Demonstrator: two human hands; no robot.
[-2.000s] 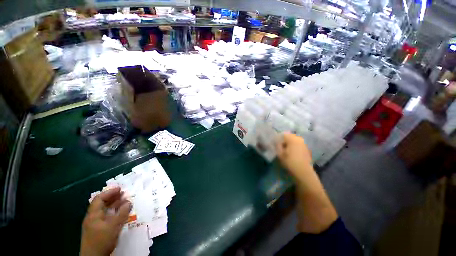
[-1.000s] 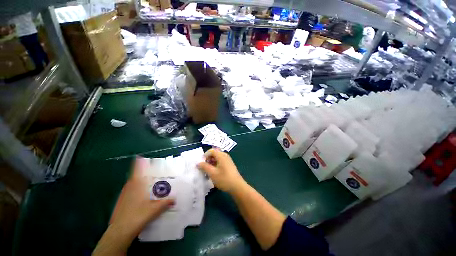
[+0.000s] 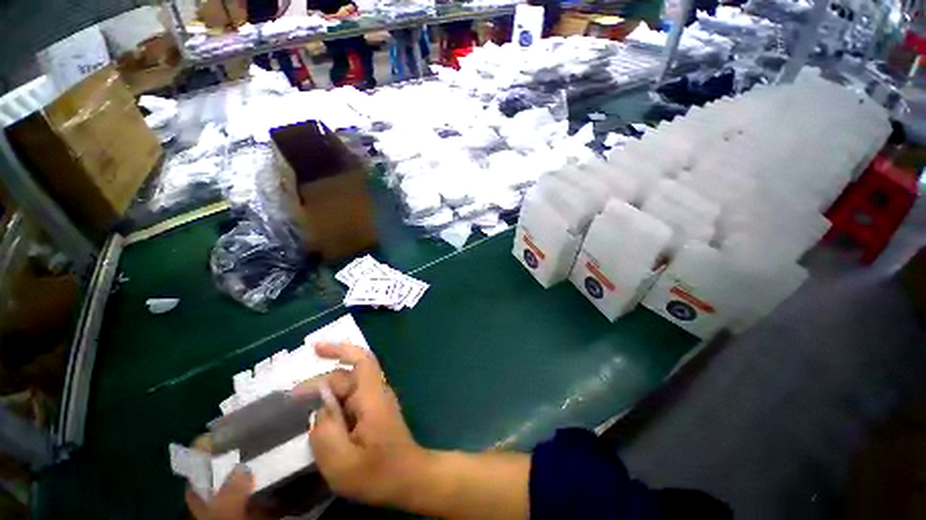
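A white carton [image 3: 279,462], opened into a box shape with its grey inside showing, is between my two hands over the pile of flat carton blanks [image 3: 340,335]. My left hand [image 3: 232,496] holds its lower left end by the flaps; most of this hand is hidden or cut off by the bottom edge. My right hand [image 3: 366,432] grips the carton's right end with bent fingers. Long rows of white retail boxes [image 3: 611,266] stand to the right, the nearest showing dark round logos and orange-red strips.
Small printed cards [image 3: 382,284] lie beyond the blanks on the green bench [image 3: 447,355]. Behind them stand an open brown box [image 3: 340,211] and a crumpled clear bag [image 3: 254,262]. White bagged parts [image 3: 447,168] are heaped beyond. A red stool [image 3: 875,208] is at the right; people stand far back.
A flat blank with a round logo was under my left hand; now a carton is opened between both hands. My left hand has moved lower left. The view has shifted.
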